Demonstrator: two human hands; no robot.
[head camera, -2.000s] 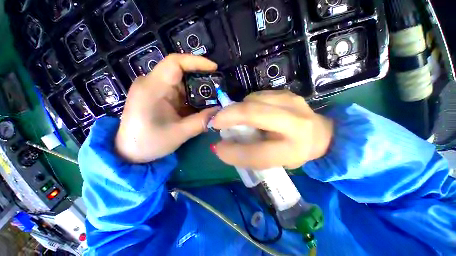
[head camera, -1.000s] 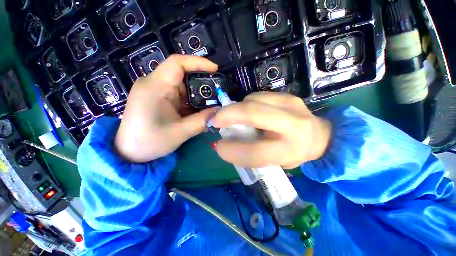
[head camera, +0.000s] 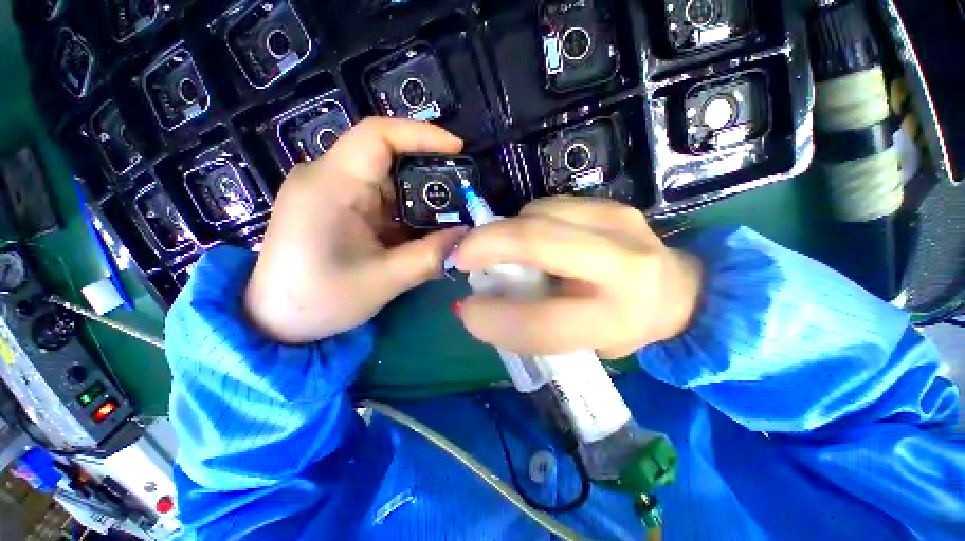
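Observation:
My left hand (head camera: 328, 232) holds a black housing (head camera: 436, 193) between thumb and fingers, its face with the round ring turned up toward me. My right hand (head camera: 577, 277) grips the glue dispensing syringe (head camera: 584, 396), its green cap (head camera: 648, 463) pointing down and right. The blue needle tip (head camera: 473, 201) is over the right side of the housing's face; whether it touches cannot be told. The fingers of my right hand hide the front of the barrel. The black blister tray (head camera: 645, 100) lies beyond my hands with similar black housings in its pockets.
The electric screwdriver (head camera: 855, 148) with cream bands stands right of the tray. At left are a grey-white controller (head camera: 53, 365) with a lit red switch and a white control box (head camera: 148, 478) with a red button. A pale yellowish air hose (head camera: 455, 452) crosses my lap. A green mat (head camera: 423, 343) lies beneath.
The needle tip has shifted very slightly up and right over the housing's face. Both hands keep their grips, and the housing stays almost in place.

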